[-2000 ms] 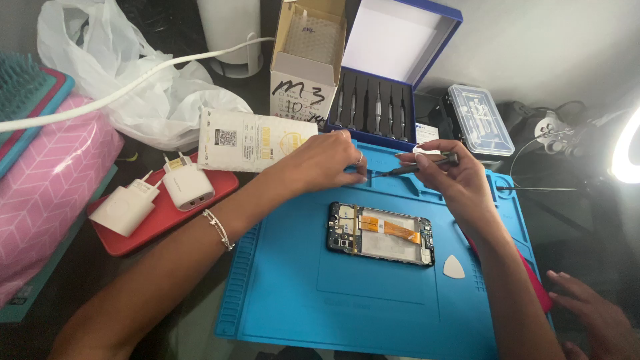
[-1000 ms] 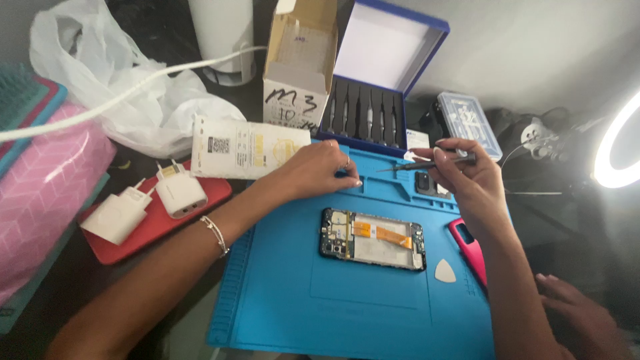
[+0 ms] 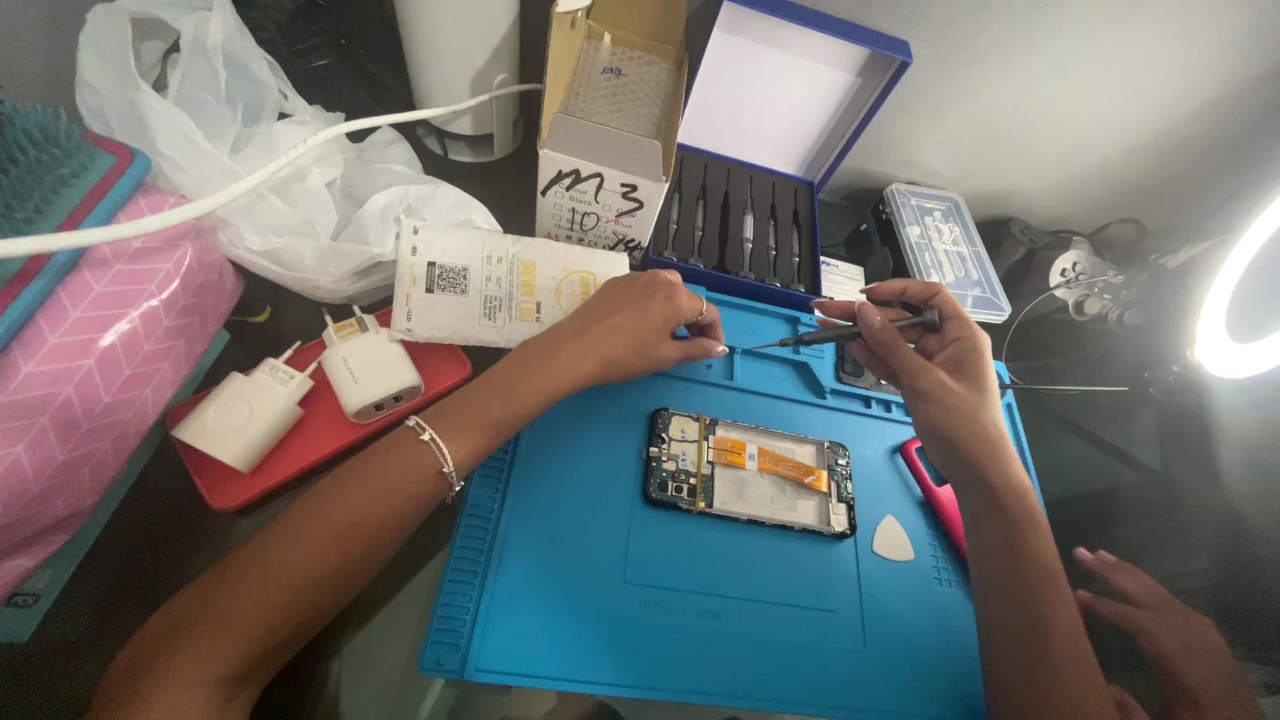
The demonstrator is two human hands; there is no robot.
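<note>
My right hand holds a precision screwdriver, its thin tip pointing left over the tray strip of the blue silicone repair mat. Close to that tip is my left hand, thumb and index finger nearly together; whether a tiny part is between them cannot be told. Below both hands an opened smartphone lies on the mat, its circuit board and orange flex cable exposed. A white triangular opening pick lies to its right. Behind the mat stands an open blue box with several screwdrivers.
At the left, white chargers lie on a red case, near a plastic bag. A cardboard box stands behind a white packet. At right are a clear plastic case, a bright ring lamp and another person's hand.
The screwdriver tip has stayed near my left fingers, and the opened phone has not plainly moved on the mat. The view has shifted slightly.
</note>
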